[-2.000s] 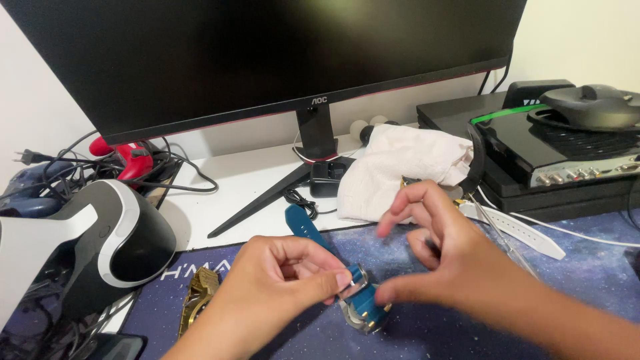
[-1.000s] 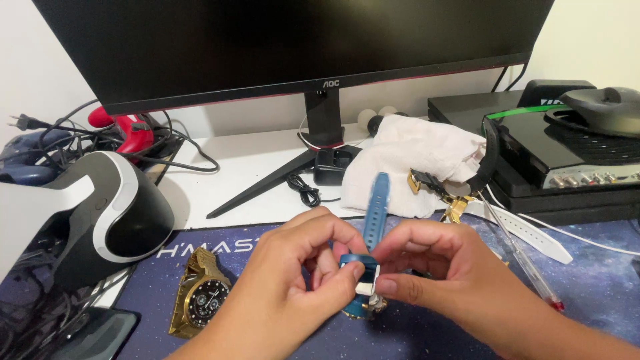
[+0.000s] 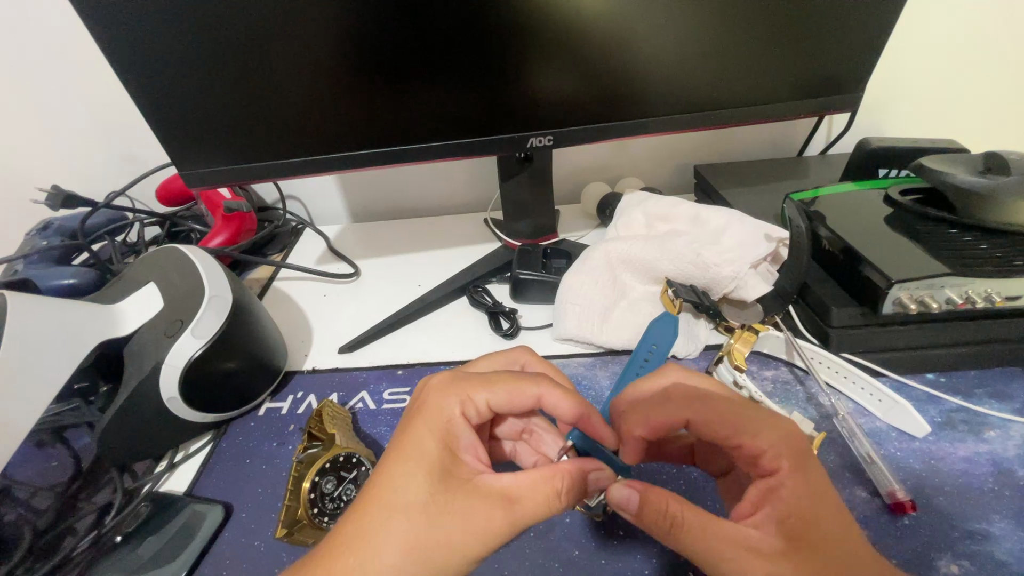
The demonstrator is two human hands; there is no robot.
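Both hands meet low in the middle of the view around a watch with a blue strap [image 3: 646, 352]. Between thumb and fingers my left hand [image 3: 496, 448] pinches the strap's folded end by a metal buckle. My right hand [image 3: 720, 464] grips the same part from the other side, thumb tip beside the left thumb. One strap end sticks up behind the fingers; the watch case is mostly hidden below them. A gold-coloured wristwatch [image 3: 332, 480] with a black dial lies left of my left hand. A thin screwdriver with a clear handle [image 3: 872, 456] lies to the right.
A monitor [image 3: 528, 80] stands behind on a black stand. At left are a black-and-white headset [image 3: 216, 344], a red game controller [image 3: 224, 216], tangled cables and a phone [image 3: 164, 536]. Right of centre lie a white cloth [image 3: 664, 256], a white-strapped watch [image 3: 856, 380] and black electronic boxes [image 3: 920, 256].
My right hand, held apart with fingers spread two seconds ago, has closed in on the blue-strapped watch. Both hands now stay together on the strap end.
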